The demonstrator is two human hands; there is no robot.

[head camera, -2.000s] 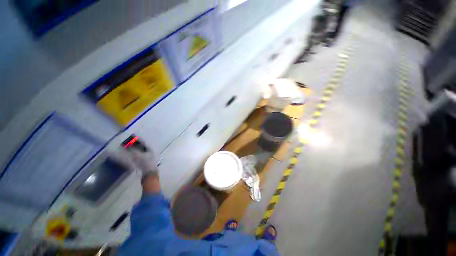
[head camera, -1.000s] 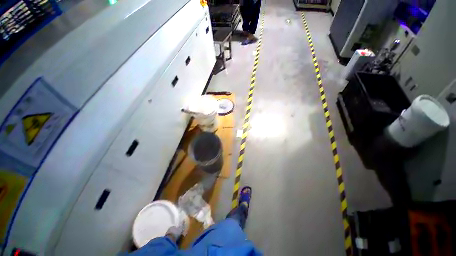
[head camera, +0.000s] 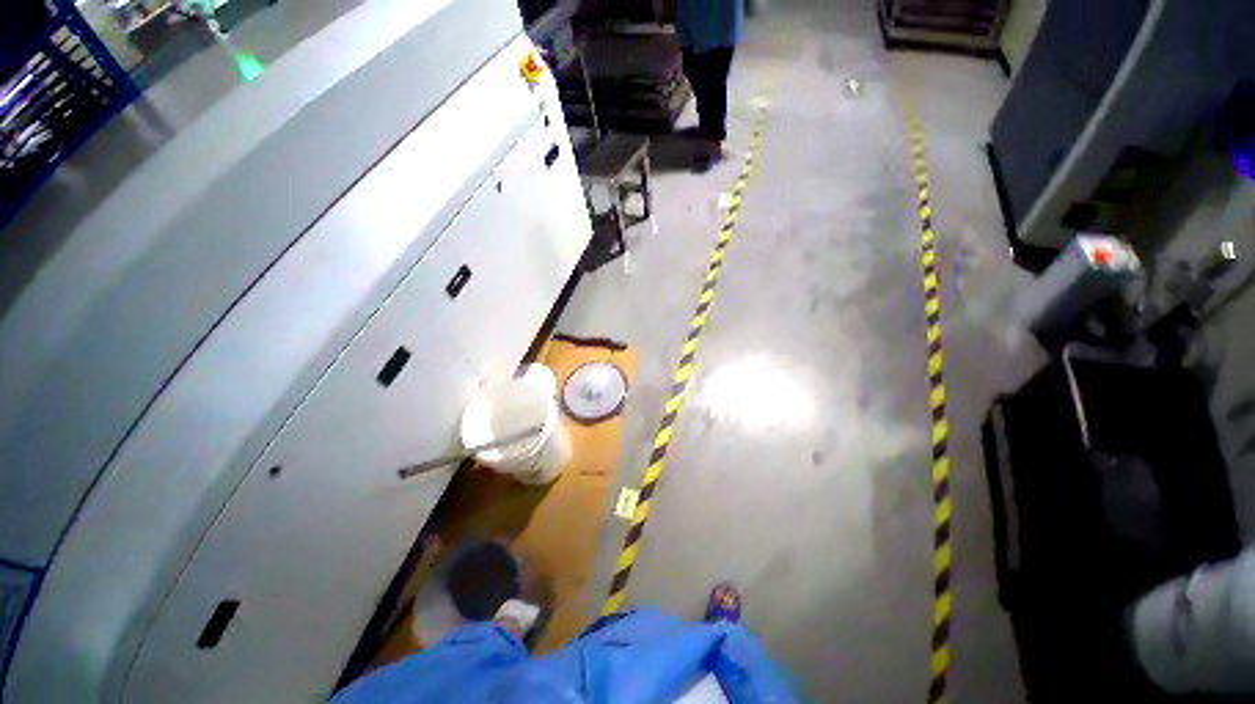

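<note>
My left hand [head camera: 516, 615], small, blurred and cut by the blue sleeve, is low in the view beside the grey bucket [head camera: 482, 578]. Its fingers are not clear, and I cannot tell whether it touches the bucket. A white bucket [head camera: 548, 454] stands farther ahead on brown cardboard [head camera: 571, 481], with a long handle [head camera: 447, 461] sticking out over its rim to the left. A round pale lid or disc [head camera: 595, 393] lies beside it. My right hand is not visible; a white patch shows at the smock's bottom edge.
A long white machine [head camera: 344, 330] borders the left. Yellow-black tape lines [head camera: 709, 275] run along the grey floor. A person [head camera: 709, 69] stands ahead near a metal stand [head camera: 626, 165]. At the right are a black crate [head camera: 1129, 495] and a white bucket [head camera: 1204, 626].
My view has moved forward along the machine. The white bucket with the handle and the grey bucket are nearer. The lidded white bucket and crumpled wrap beside it have left the view.
</note>
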